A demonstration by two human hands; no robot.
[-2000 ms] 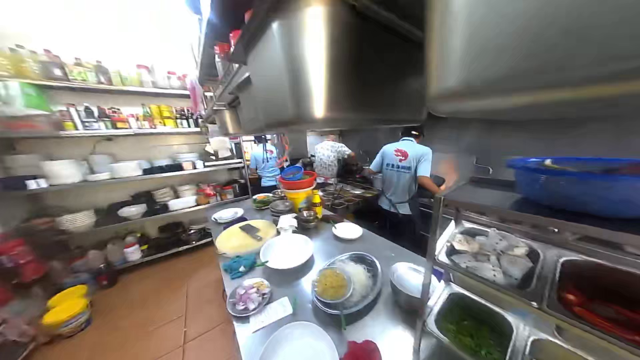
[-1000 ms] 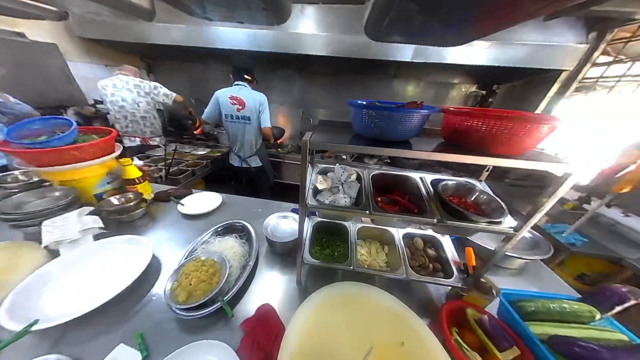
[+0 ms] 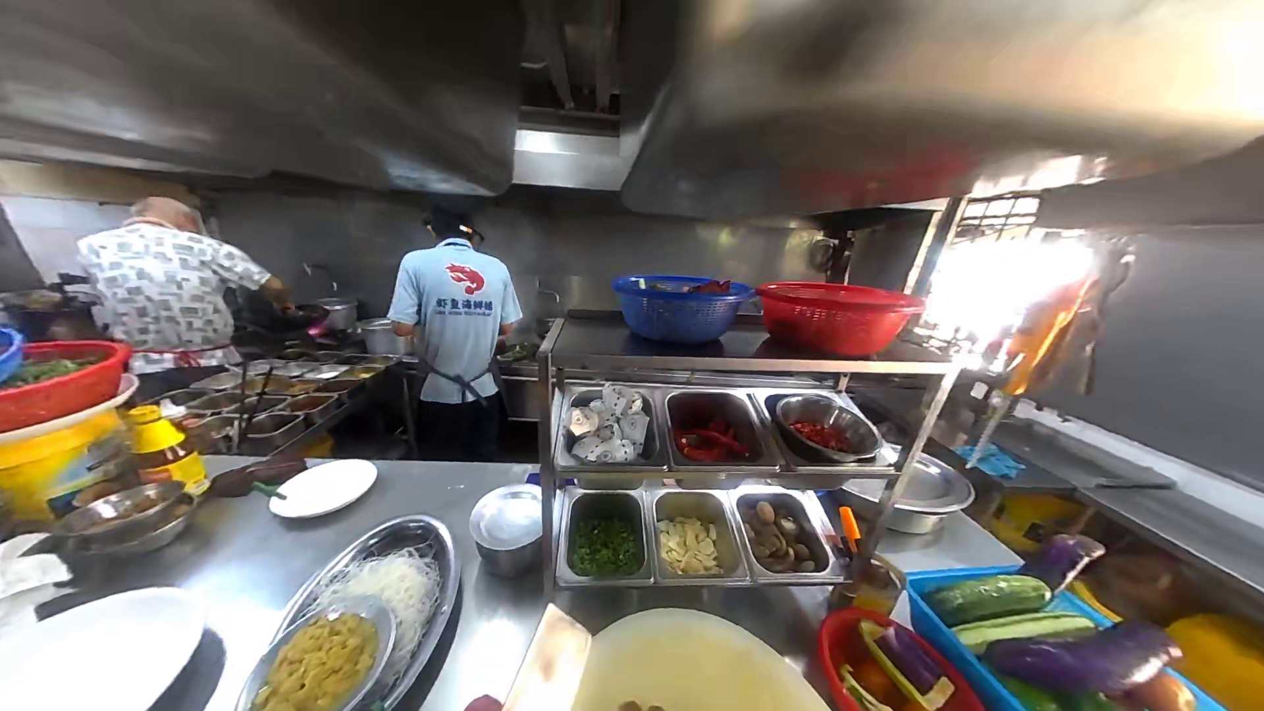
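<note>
Neither of my hands can be made out. A round pale chopping board (image 3: pixel 691 662) lies at the bottom centre, with a few small brown pieces at its lower edge. Beside it on the left stands a light flat piece (image 3: pixel 549 660), perhaps a blade or wood; a reddish tip (image 3: pixel 484 703) shows below it, too little to identify. An oval metal platter (image 3: pixel 446 563) holds white noodle-like strands (image 3: pixel 390 588) and a metal bowl of yellow chunks (image 3: pixel 321 660). Steel trays hold chopped greens (image 3: pixel 606 546), sliced garlic (image 3: pixel 689 546) and brown mushroom-like pieces (image 3: pixel 778 538).
A steel rack (image 3: pixel 750 367) carries a blue basket (image 3: pixel 681 308) and a red basket (image 3: pixel 839 318). Right of the board are a red basket (image 3: pixel 834 652) and a blue crate (image 3: pixel 923 583) of vegetables. Two people (image 3: pixel 459 316) stand beyond the counter, backs turned. White plates (image 3: pixel 326 488) are at left.
The view has swung far to the right, bringing the chopping board and vegetable crate in. The person in the light blue shirt still stands at the stove side.
</note>
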